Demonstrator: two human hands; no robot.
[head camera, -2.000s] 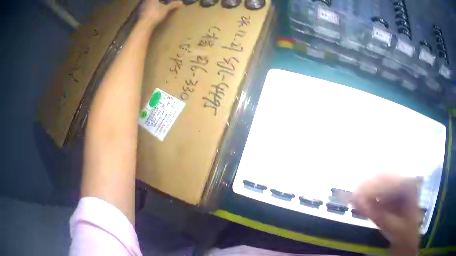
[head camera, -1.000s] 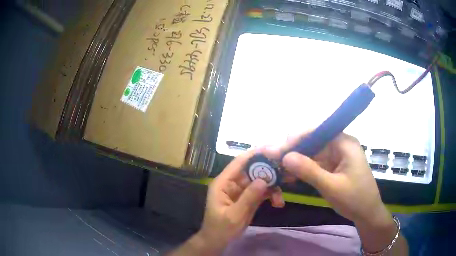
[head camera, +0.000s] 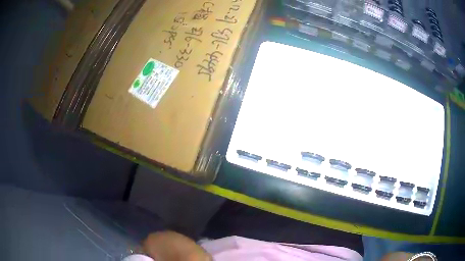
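Observation:
Several small black parts stand in two uneven rows along the near edge of the lit white panel (head camera: 341, 102); one of them (head camera: 248, 155) is at the row's left end. A blurred bit of my left arm or hand (head camera: 176, 247) shows at the bottom edge, beside a pink sleeve. At the bottom right only a sliver of my right hand or wrist (head camera: 400, 257) shows, beside a bracelet. The fingers of both hands are hidden or cut off, so I cannot tell what they hold. The pen tool and round unit are not visible.
A brown cardboard sheet (head camera: 168, 122) with handwriting and a white label (head camera: 153, 83) lies at left on clear plastic trays (head camera: 211, 153). Clear boxes (head camera: 352, 30) with black ring stacks stand at the back. Yellow tape (head camera: 285, 216) edges the green mat.
Both hands have moved from the panel's near edge down to the bottom of the picture. The blue pen tool and the round unit have gone out of sight.

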